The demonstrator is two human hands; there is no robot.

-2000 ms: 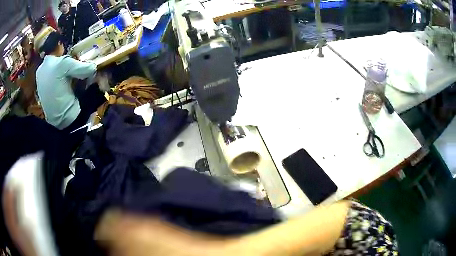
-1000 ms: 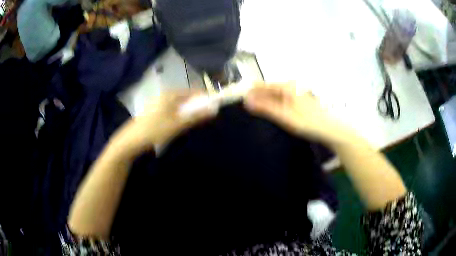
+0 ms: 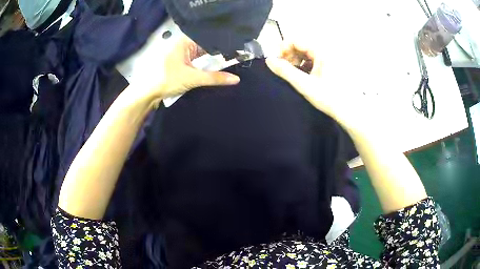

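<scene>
A dark navy garment (image 3: 247,157) spreads from the needle area down over my lap. Its top edge lies under the sewing machine's dark grey head (image 3: 221,21), with a white strip (image 3: 210,62) along it at the left. My left hand (image 3: 181,73) is on the white strip and cloth edge, thumb stretched over the navy cloth. My right hand (image 3: 295,65) is at the edge right of the needle, its fingers curled and partly hidden; its exact grip is unclear. A white piece (image 3: 341,216) shows at the garment's lower right.
More navy garments (image 3: 95,47) are heaped at the left. On the white table (image 3: 358,68) at the right lie scissors (image 3: 423,98) and a clear pinkish bottle (image 3: 439,31). The green floor shows at lower right. Part of a person's pale blue sleeve (image 3: 39,11) is at top left.
The garment came up to the needle area, covering the lower table. Both hands moved to its top edge; since the last earlier frame my left thumb has opened away from the fingers. The view has tilted down.
</scene>
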